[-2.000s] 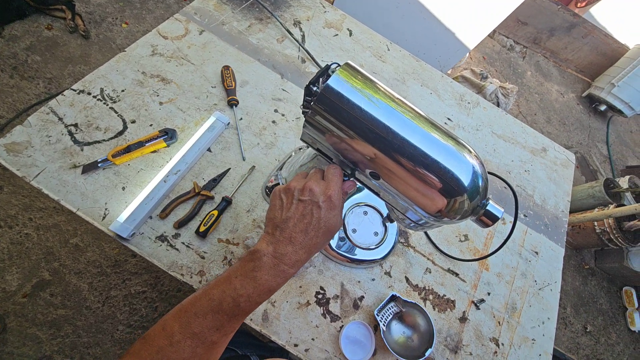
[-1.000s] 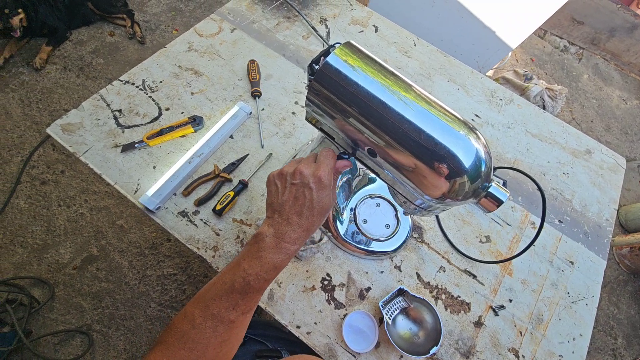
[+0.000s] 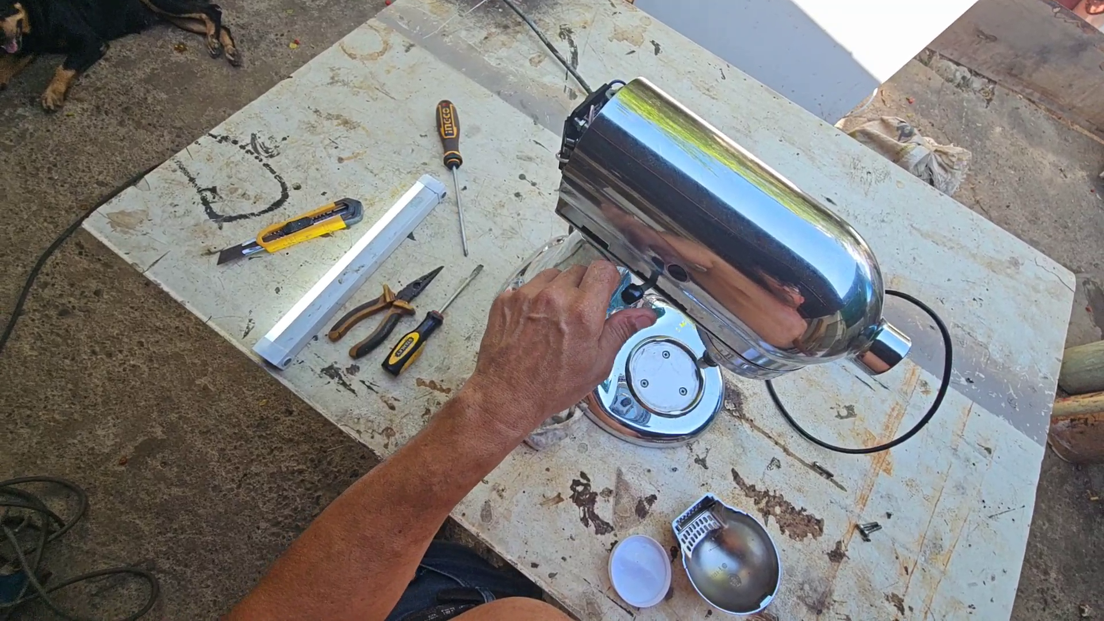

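Note:
A chrome stand mixer rests on the worn white tabletop, its head tilted and its rear end uncovered, with dark parts showing. My left hand is on the mixer's column just below the head, back of the hand up. Its thumb lies beside a small black knob; the curled fingertips are hidden. The round chrome base shows beyond the thumb, with a screwed disc in it. A black cable loops out from under the head's front. My right hand is not in view.
Left of the mixer lie a utility knife, a white light bar, pliers and two screwdrivers. Nearer me are a white round cap, a metal cover and small screws. A dog lies on the floor.
My left hand has shifted at the column: its fingers covered the knob's area two seconds ago, and now the black knob shows above the thumb. The view has swung left, bringing in the dog.

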